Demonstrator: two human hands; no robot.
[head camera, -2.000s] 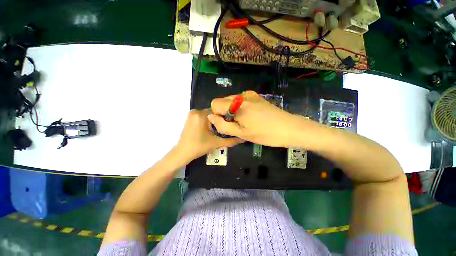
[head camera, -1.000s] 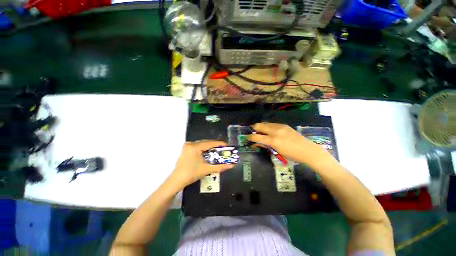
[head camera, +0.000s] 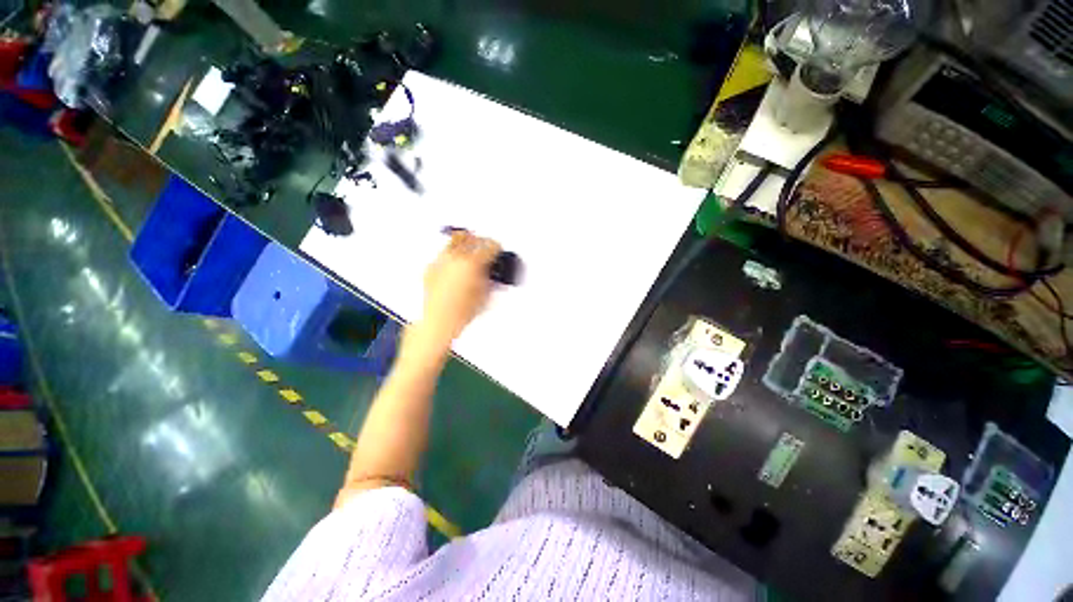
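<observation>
My left hand (head camera: 457, 285) is over the white sheet (head camera: 588, 247), with its fingers closed on a dark power adapter (head camera: 507, 268). Both are blurred, and the hand hides part of the adapter. My right hand is not in view. The black test panel (head camera: 720, 465) lies to the right. It bears two cream socket strips (head camera: 674, 412) with white plug converters (head camera: 713, 373), two green jack boards (head camera: 834, 393) in clear trays, and a small pale green strip (head camera: 781, 459).
A tangled heap of black adapters (head camera: 277, 129) lies at the sheet's far left end. Blue bins (head camera: 280, 300) stand below the bench edge. Behind the panel are a wooden shelf (head camera: 871, 229), a red-sleeved lead (head camera: 852, 165), black cables and a grey meter (head camera: 959, 124).
The view has swung left. My left hand has moved from the panel to the adapter on the white sheet. My right hand and the red-ended tool have left the view.
</observation>
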